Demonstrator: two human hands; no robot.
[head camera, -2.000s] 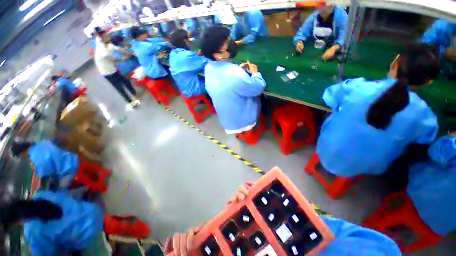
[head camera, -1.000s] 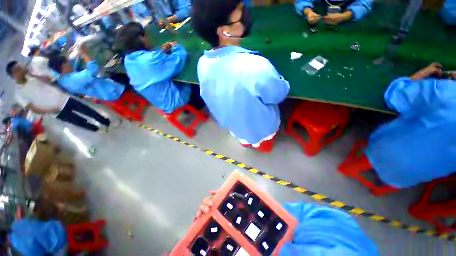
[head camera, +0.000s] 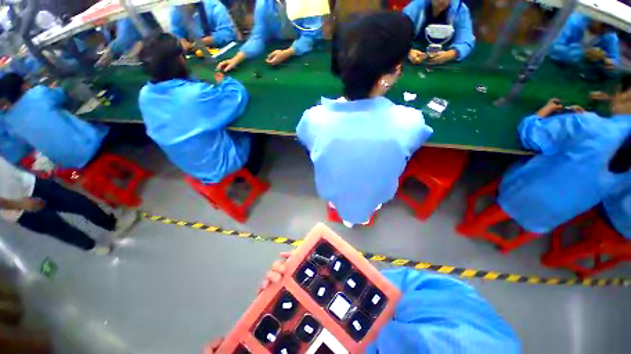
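Observation:
An orange-red compartment tray (head camera: 357, 258) is at the bottom centre, tilted and cut off by the lower edge. Its bays hold several black rounded-square units (head camera: 322, 291) with small white labels; one has a larger white square (head camera: 340, 305). A white-framed piece (head camera: 325, 343) with a dark window lies in the lower bay. Fingers, apparently of my right hand (head camera: 277, 269), wrap the tray's upper left edge; its blue sleeve (head camera: 443, 314) passes behind the tray's right side. Fingers of my left hand (head camera: 214, 344) show small at the lower left rim. Both palms are hidden.
Several workers in blue smocks sit on red stools (head camera: 434, 176) along a green bench (head camera: 277, 100) ahead. Yellow-black tape (head camera: 443, 269) crosses the grey floor (head camera: 152, 283) beyond the tray. A walking person in dark trousers (head camera: 59, 207) is at the left.
The view has swung so the bench runs more squarely across ahead. The tray has shifted left in view, still held. The standing person at left appears nearer; the nearest seated worker has turned their head away.

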